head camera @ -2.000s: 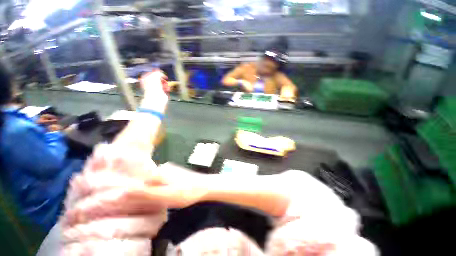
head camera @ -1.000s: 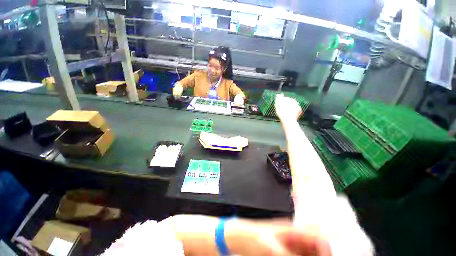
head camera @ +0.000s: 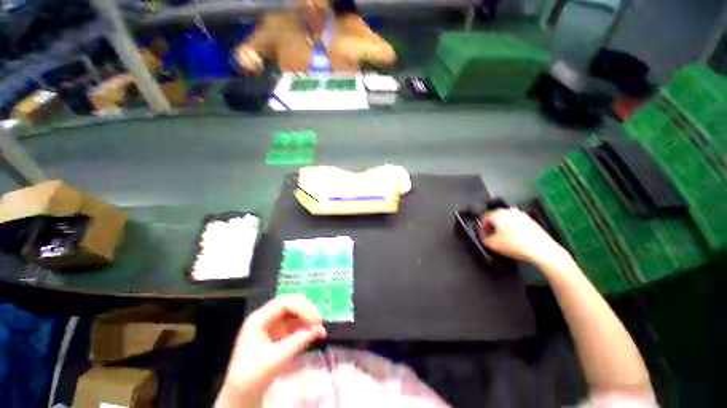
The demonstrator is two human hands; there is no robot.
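Observation:
A green circuit board panel (head camera: 316, 275) lies on the black mat (head camera: 430, 295), with rows of pads across its middle. My left hand (head camera: 279, 339) is at the panel's lower left edge, thumb and index finger close together. A small dark spot shows at its fingertips, too blurred to tell if it is a held part. My right hand (head camera: 514, 233) reaches into the small black bin (head camera: 470, 231) at the mat's right; its fingertips are among dark parts, and I cannot tell if they grip one.
A black bin of pale parts (head camera: 225, 249) is left of the mat. A cardboard tray (head camera: 351, 203) with a blue pen lies behind the panel. Stacked green boards (head camera: 614, 215) stand right. An open carton (head camera: 100, 231) is left. A person (head camera: 351, 40) sits across the bench.
My right hand has come down from its raised, outstretched position into the right-hand bin. My left hand has moved from the lower right to the panel's lower edge. The view has tilted down.

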